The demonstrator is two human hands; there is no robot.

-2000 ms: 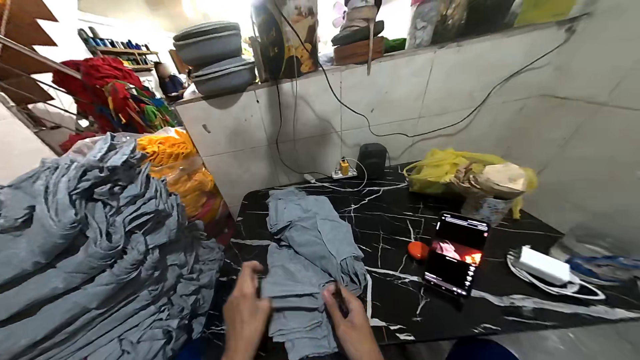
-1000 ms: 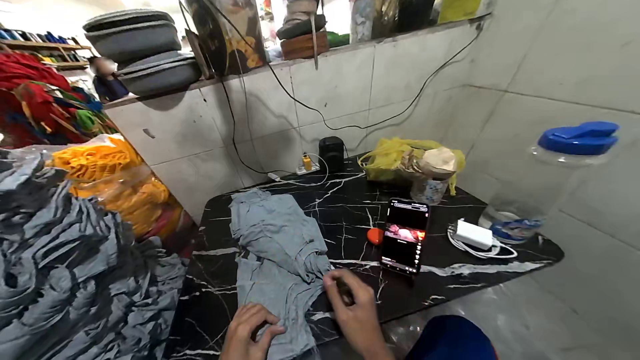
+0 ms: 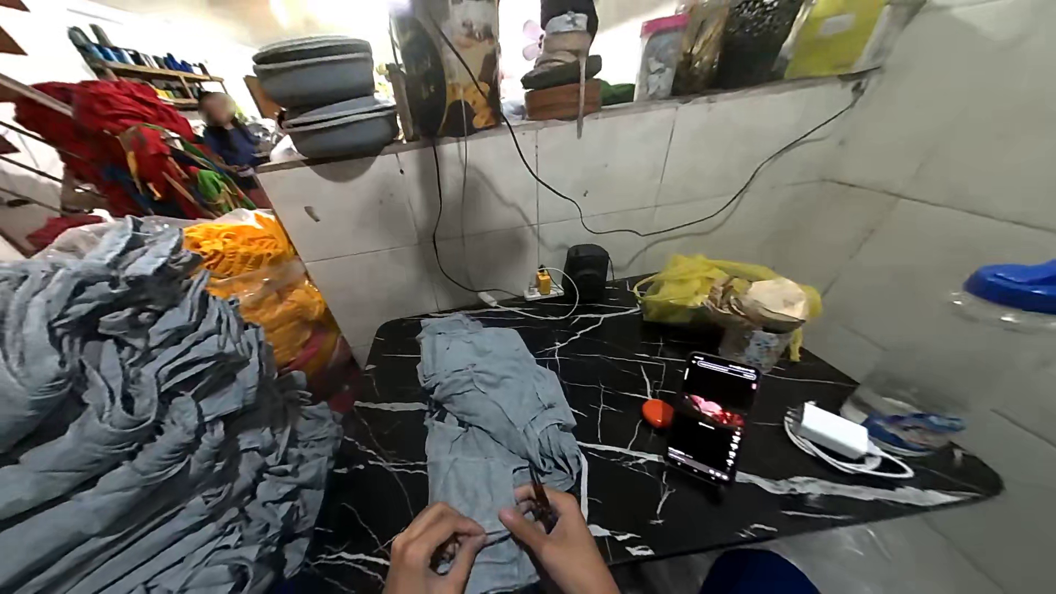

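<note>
A grey-blue cloth garment (image 3: 495,396) lies creased on the black marble-patterned table (image 3: 615,412). Over its near end, my left hand (image 3: 437,544) pinches a bit of the fabric between thumb and fingers. My right hand (image 3: 557,532), close beside it, holds a small dark metal tool (image 3: 539,495), seemingly thread snips, whose pointed end rests over the cloth; whether its blades are apart cannot be told. To the left rises a large heap of similar grey-blue garments (image 3: 140,412).
Right of the cloth are a red round object (image 3: 657,413), a propped phone (image 3: 714,419), a white charger with cable (image 3: 833,431), a yellow bag (image 3: 701,285) and a clear jug with a blue lid (image 3: 1019,287). A power strip (image 3: 540,291) lies by the wall. A person (image 3: 227,132) is far left.
My hands have come closer together at the near end of the garment; one second ago they were further apart, at its two sides. The view has swung left.
</note>
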